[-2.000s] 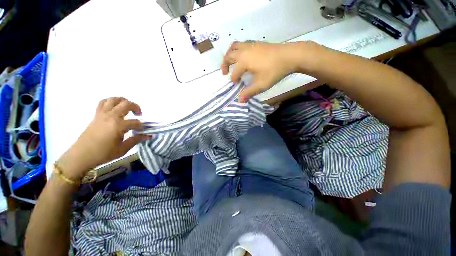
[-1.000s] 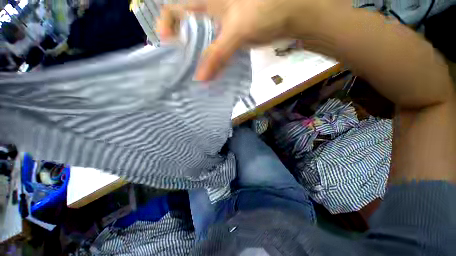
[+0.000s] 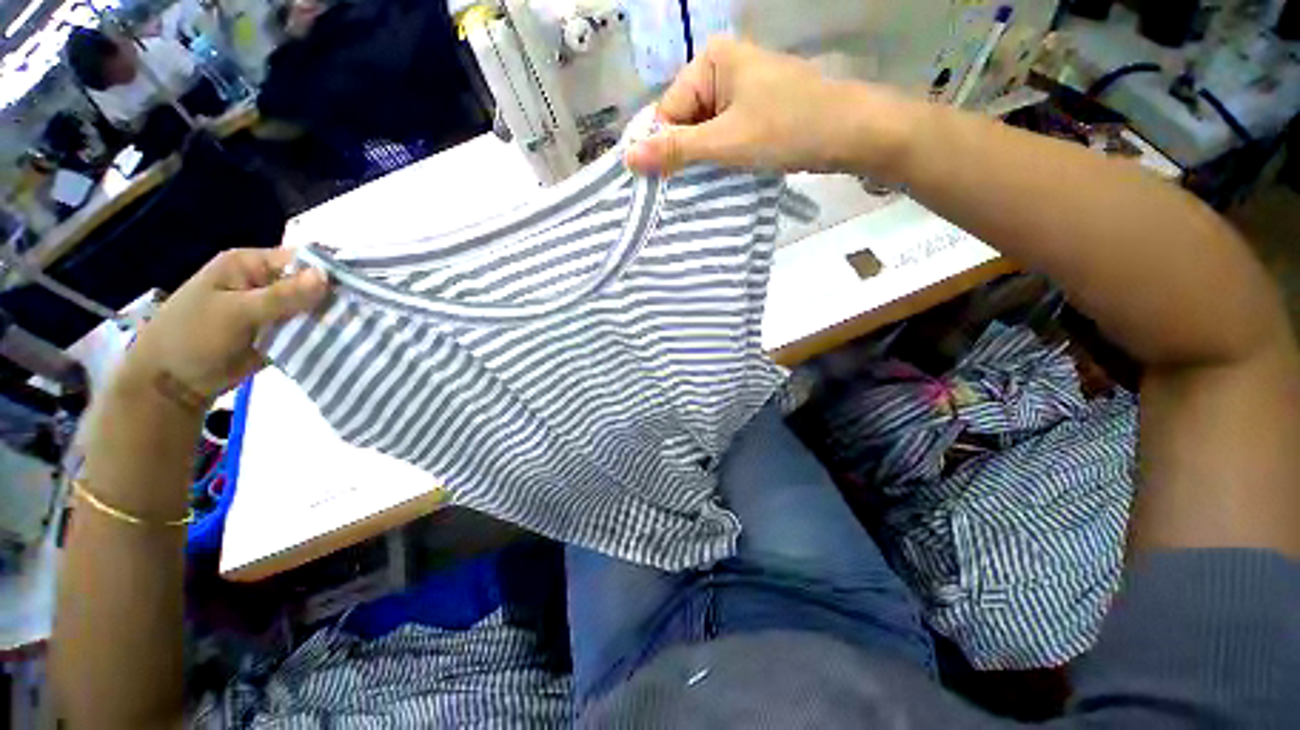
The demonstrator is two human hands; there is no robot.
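Observation:
A grey-and-white striped knit top (image 3: pixel 570 371) is held up and spread open above the front of the white table. Its neckband (image 3: pixel 499 308) hangs in a curve between my hands. My left hand (image 3: pixel 235 307) pinches the top at the left end of the neckline. My right hand (image 3: pixel 741 114) pinches it at the right end, near the sewing machine head (image 3: pixel 528 86). The lower part of the top hangs down to my lap. The needle area is hidden behind the fabric and my right hand.
The white machine table (image 3: pixel 342 492) has a wood edge and a small brown patch (image 3: pixel 865 263). A striped garment pile (image 3: pixel 1027 542) lies right of my legs, another (image 3: pixel 414 677) at lower left. A blue tray (image 3: pixel 225 478) is partly hidden at left. A person sits at upper left.
The top has gone from lying bunched at the table edge, through a blurred swing to the left, to being held up open. Both hands are higher, and the view has tilted up to show the machine head.

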